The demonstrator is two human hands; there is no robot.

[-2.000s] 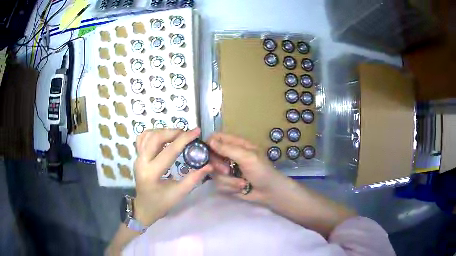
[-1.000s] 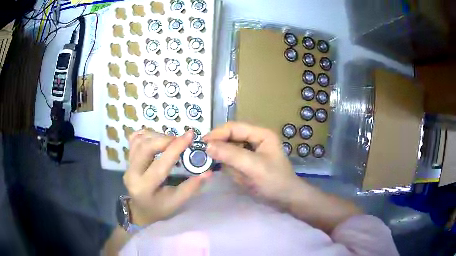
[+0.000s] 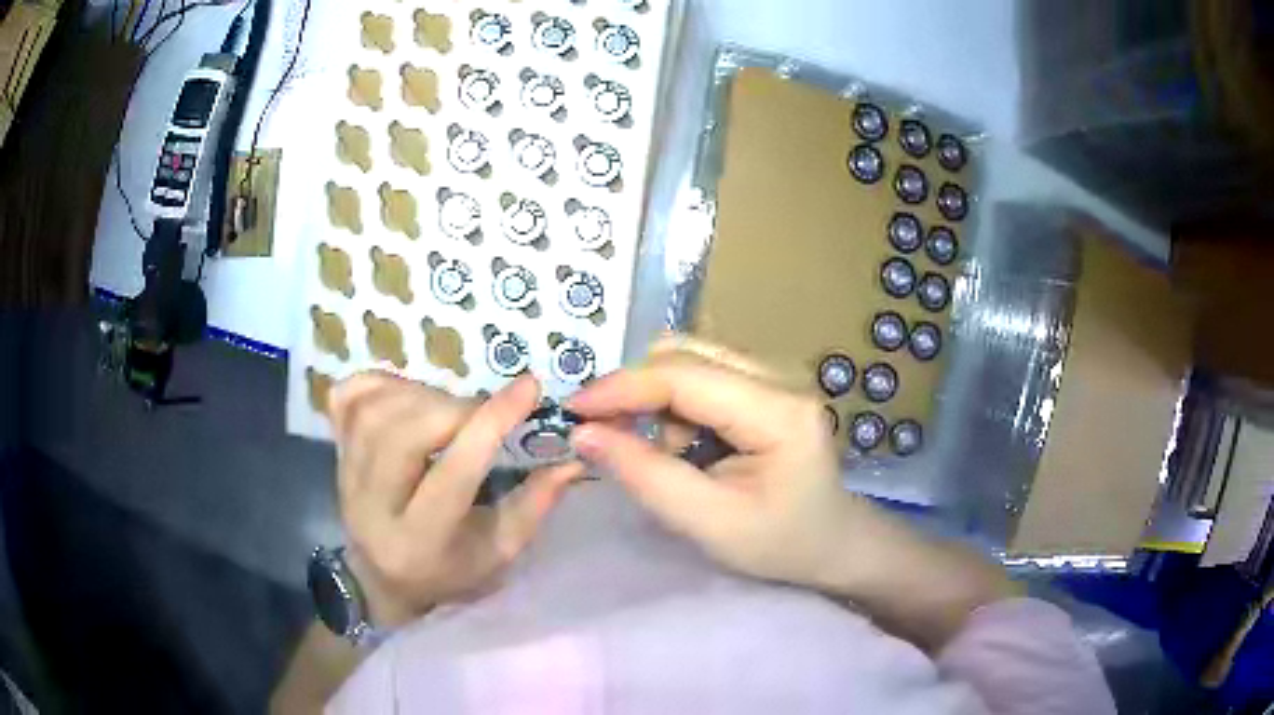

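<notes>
A round component (image 3: 545, 440) with a pale rim and grey centre is held between the fingertips of both my hands, tilted, over the near edge of the white foam tray (image 3: 653, 182). My left hand (image 3: 433, 482) grips its left side. My right hand (image 3: 727, 454) touches its right side with thumb and forefinger; another dark component (image 3: 706, 444) shows under its curled fingers. The foam tray holds rows of pale-ringed components, with tan empty holes at left. Dark-rimmed components stand in the clear plastic tray (image 3: 699, 210), on a brown cardboard sheet (image 3: 782, 224).
A light grey gauge (image 3: 185, 140) on a dark stand is at left, beside a small tan fixture board (image 3: 252, 203) and thin cables. At right, another brown cardboard sheet (image 3: 1111, 405) lies in clear plastic. Translucent stacked trays (image 3: 1104, 112) stand at far right.
The held component has turned from dark rim up to pale ring up, and now tilts edgewise. The view has shifted, so trays sit farther right. A foam hole near my left hand now shows empty.
</notes>
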